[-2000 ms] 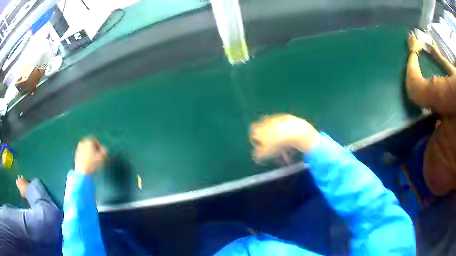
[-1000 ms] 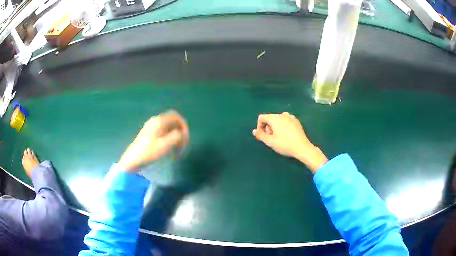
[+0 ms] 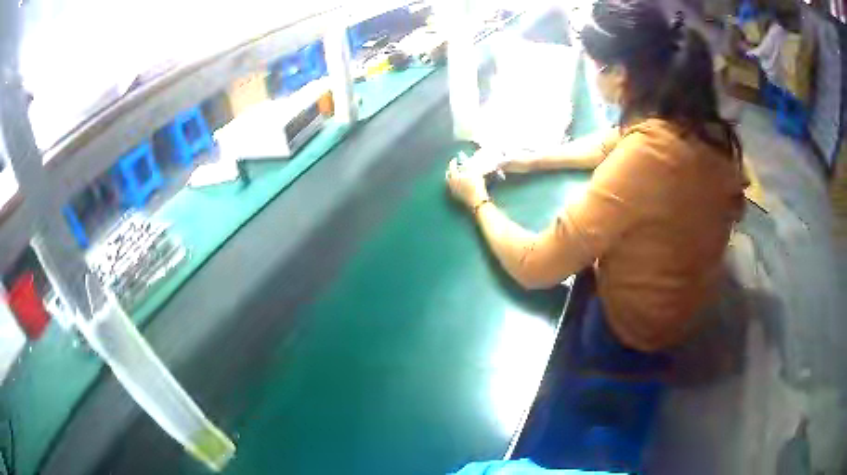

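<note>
Neither of my hands is in the picture; only a bit of my blue clothing shows at the bottom edge. The glossy green bench (image 3: 371, 343) lies in front of me and runs away to the upper right. At its right side a person in orange-brown (image 3: 641, 232) holds something small and whitish (image 3: 485, 165) in both hands; it is too blurred to name. A bright white stack (image 3: 529, 93) stands beyond those hands.
A wrapped post (image 3: 153, 390) with a yellow-green lower end stands at the left. Behind the dark belt strip (image 3: 279, 241), a green shelf holds a white device (image 3: 269, 130), metallic parts (image 3: 139, 255) and a red bin (image 3: 28, 304). Blue stools stand behind. Another person (image 3: 769, 46) is far right.
The view has swung to the right. Both my hands, the neighbour in grey-blue and the yellow tape roll have left the picture; the person in orange-brown now shows large.
</note>
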